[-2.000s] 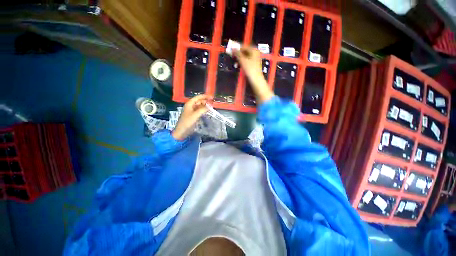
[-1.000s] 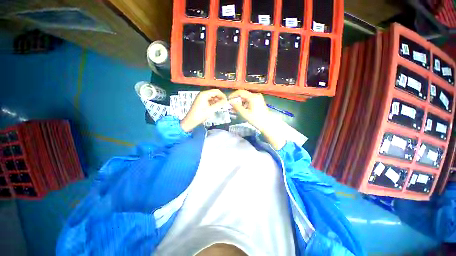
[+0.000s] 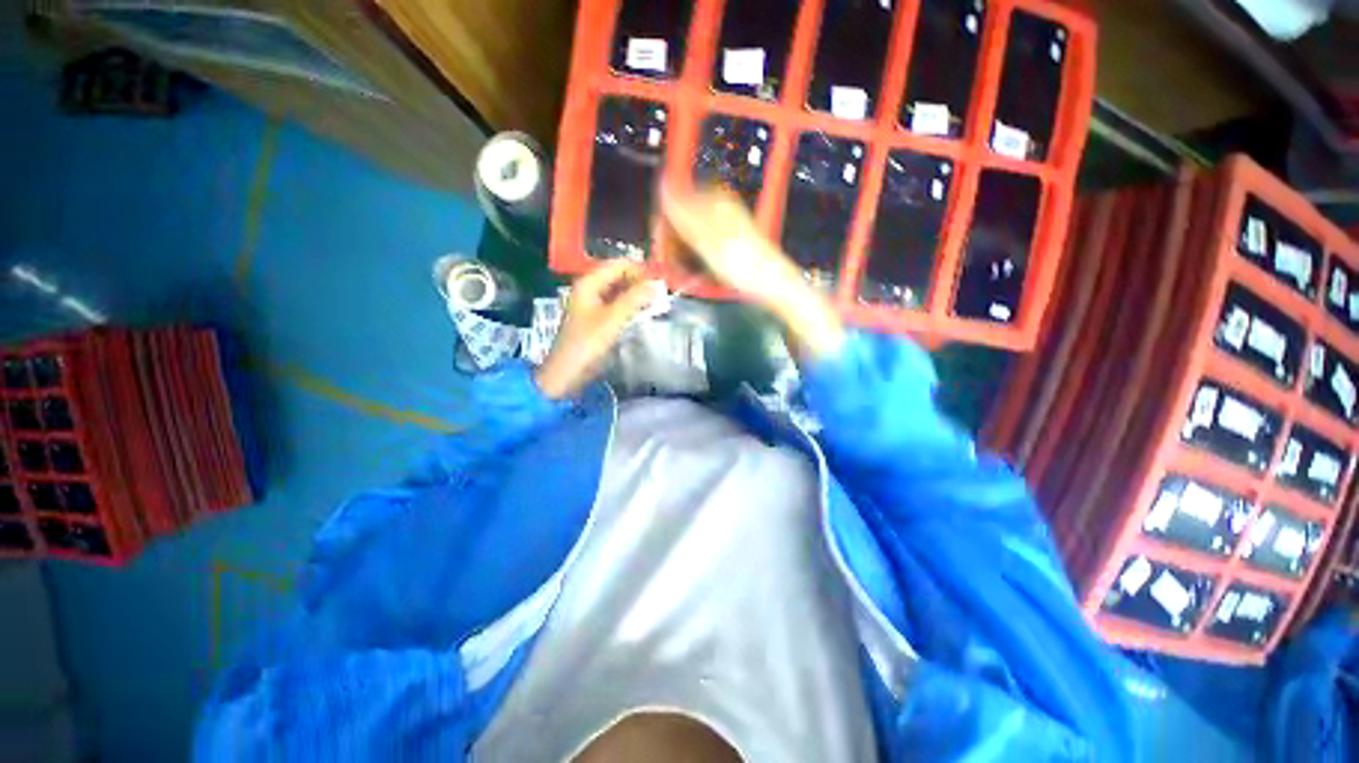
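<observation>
The orange-red tray (image 3: 566, 179) lies in front of me with black glossy units in two rows of pockets. The far-row units, such as the leftmost (image 3: 641, 30), each bear a small white label near their lower end. No such label shows on the near-row units. My left hand (image 3: 599, 316) is below the tray's near edge, with a small white label strip (image 3: 653, 294) at its fingertips. My right hand (image 3: 723, 243) is blurred over the left part of the near row, partly covering the second unit; whether it holds a label cannot be told.
Printed label sheets (image 3: 547, 319) and a printed label roll (image 3: 471, 283) lie left of my hands. A pale roll (image 3: 511, 170) stands beside the wooden cabinet (image 3: 499, 52). A tall stack of labelled trays (image 3: 1110, 321) is at right, another stack (image 3: 164, 432) at lower left.
The leftmost far-row unit now bears a white label. My hands were together below the tray; my right hand has moved forward over the near row. The view has shifted.
</observation>
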